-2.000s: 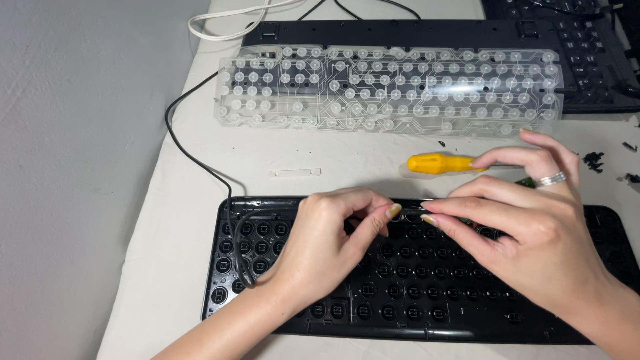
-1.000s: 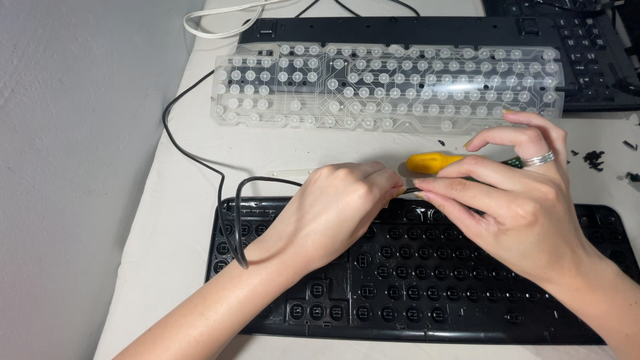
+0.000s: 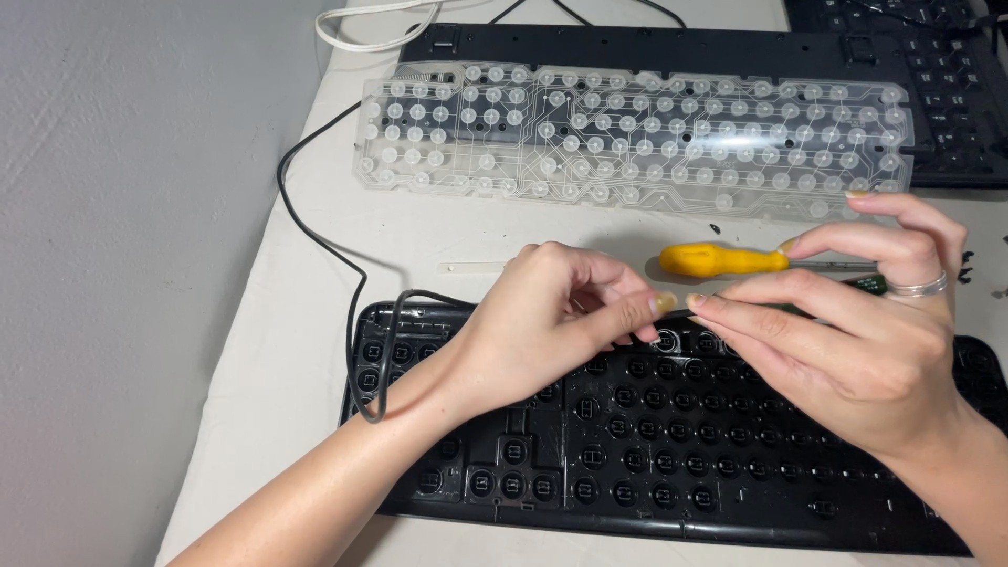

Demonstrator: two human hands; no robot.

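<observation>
Over the top edge of a black keyboard housing (image 3: 535, 472), lying with its inner side up, both hands pinch a thin black cable (image 3: 429, 294). My left hand (image 3: 551, 315) holds it between thumb and fingers, covering part of it. Close on its right, my right hand (image 3: 850, 331) grips the cable between thumb and fingertips, its other fingers raised. The cable loops over the housing's left end and my left wrist. A screwdriver with a yellow handle (image 3: 720, 260) lies just behind my right hand. A small green circuit board (image 3: 866, 285) is partly hidden under my right fingers.
Behind the housing lies a clear keyboard membrane (image 3: 630, 142), partly over a black keyboard part (image 3: 630, 47). A black keyboard with keys (image 3: 945, 102) stands back right. A white strip (image 3: 472, 268) and a white cable (image 3: 378, 39) lie on the cloth; a grey wall (image 3: 142, 197) rises left.
Two seconds ago the cable hung lower without the loop that now arches over the housing's left end. My hands stay close together at the housing's top edge, both pinching.
</observation>
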